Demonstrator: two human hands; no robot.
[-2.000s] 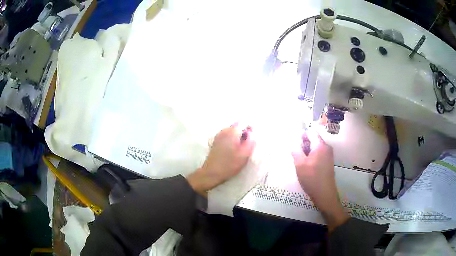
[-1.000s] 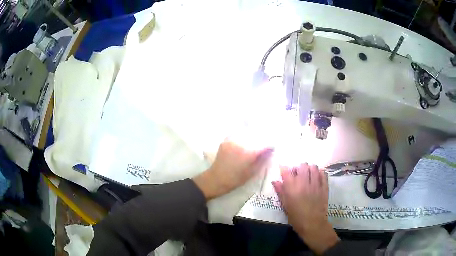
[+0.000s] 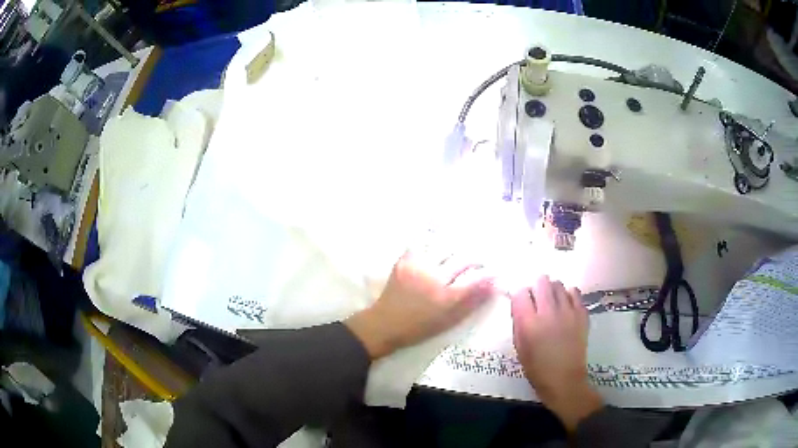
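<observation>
White fabric [image 3: 398, 372] lies on the table under my left hand and hangs over the front edge. My left hand [image 3: 429, 302] is on its right part, fingers pointing right and drawn together on the cloth. My right hand [image 3: 551, 337] is beside it, palm down with fingers bent, just below the sewing machine head [image 3: 604, 131]. The two hands' fingertips are close together. Strong glare hides the needle area and the fabric edge at the fingertips, so the right hand's grip is unclear.
A silvery tool [image 3: 621, 299] lies right of my right hand, beside black-handled scissors [image 3: 669, 315]. A printed sheet [image 3: 752, 306] is far right. More white fabric [image 3: 140, 192] with a tan tag [image 3: 261, 58] spreads left. A lamp neck [image 3: 481, 92] curves behind the head.
My right hand has come down from the needle area, closer to my left hand. The silvery tool shows on the table, where it did not two seconds ago. The camera view has shifted slightly.
</observation>
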